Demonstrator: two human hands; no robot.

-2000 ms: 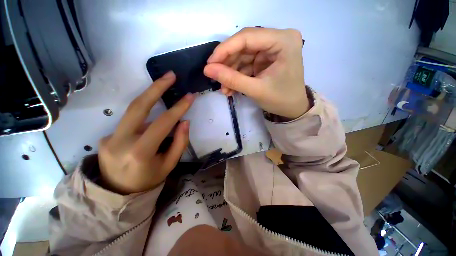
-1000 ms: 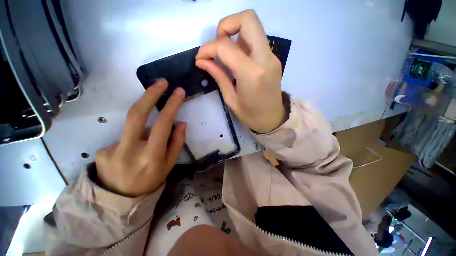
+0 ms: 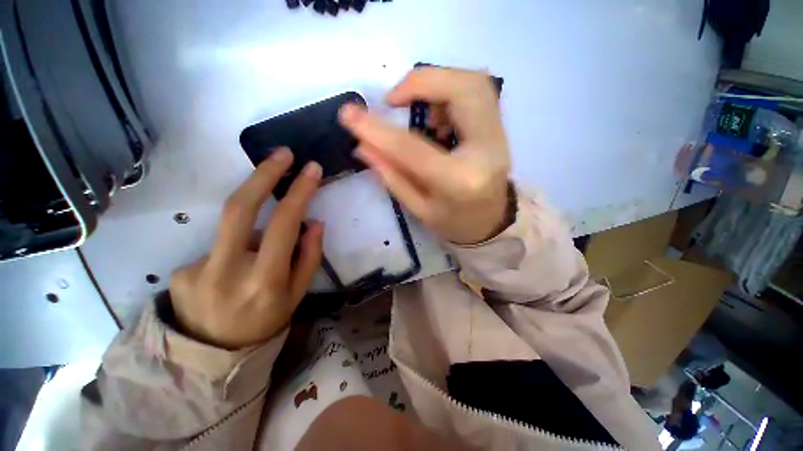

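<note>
A black phone middle frame (image 3: 313, 132) lies tilted on the white table, its solid camera end away from me and its open window nearer my body. My left hand (image 3: 242, 264) rests on the frame's left side, two fingertips on the solid part, steadying it. My right hand (image 3: 440, 163) is over the frame's right side, its fingers blurred; whether they pinch a small piece cannot be seen. A black pad sheet (image 3: 420, 114) lies right of the frame, mostly hidden under my right hand.
Stacked frames (image 3: 66, 114) stand large at the left edge. Loose black pieces (image 3: 330, 4) lie at the far edge of view. A cardboard carton (image 3: 651, 299) is right of and below the table. Translucent plastic bags (image 3: 748, 220) are at the right.
My right hand's fingers, pinched together at the camera end a second ago, are now more spread and blurred. The loose black pieces have come into view at the top.
</note>
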